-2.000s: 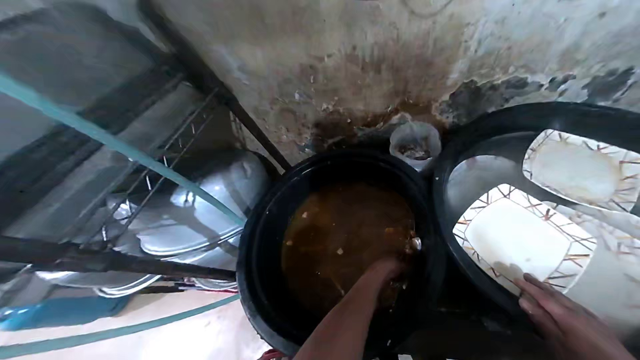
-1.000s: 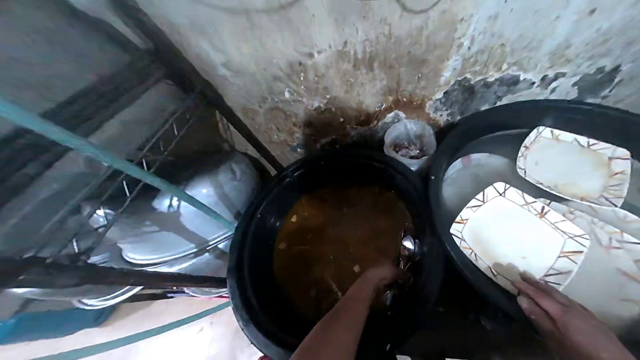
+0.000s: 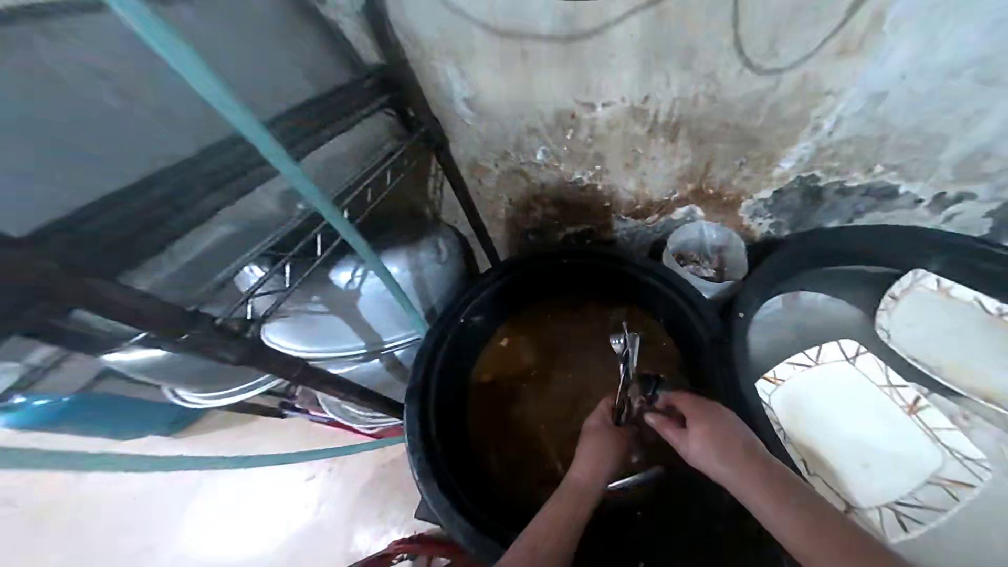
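Note:
Over a round black tub (image 3: 429, 409) of murky brown water, my left hand (image 3: 605, 445) grips a bunch of metal cutlery (image 3: 626, 354), its ends pointing up and away from me. Close against its right side, my right hand (image 3: 697, 429) has thumb and fingers pinched at a small dark item (image 3: 650, 384) by the bunch; whether it is part of the cutlery I cannot tell. Below the hands, a shiny metal piece (image 3: 635, 478) shows near the tub's right side. In a second black tub at the right lie a patterned white plate (image 3: 858, 433) and another such plate (image 3: 957, 335).
A translucent plastic container (image 3: 706, 256) with scraps stands by the stained wall (image 3: 630, 118), between the tubs. At the left, a dark metal rack (image 3: 189, 331) holds large metal pots (image 3: 354, 291). A green hose or strap (image 3: 276, 157) crosses in front of it. A blue object (image 3: 94, 413) lies low at the left.
My left hand has come up out of the brown water with cutlery. My right hand has left the plate's edge and moved left over the tub to the cutlery.

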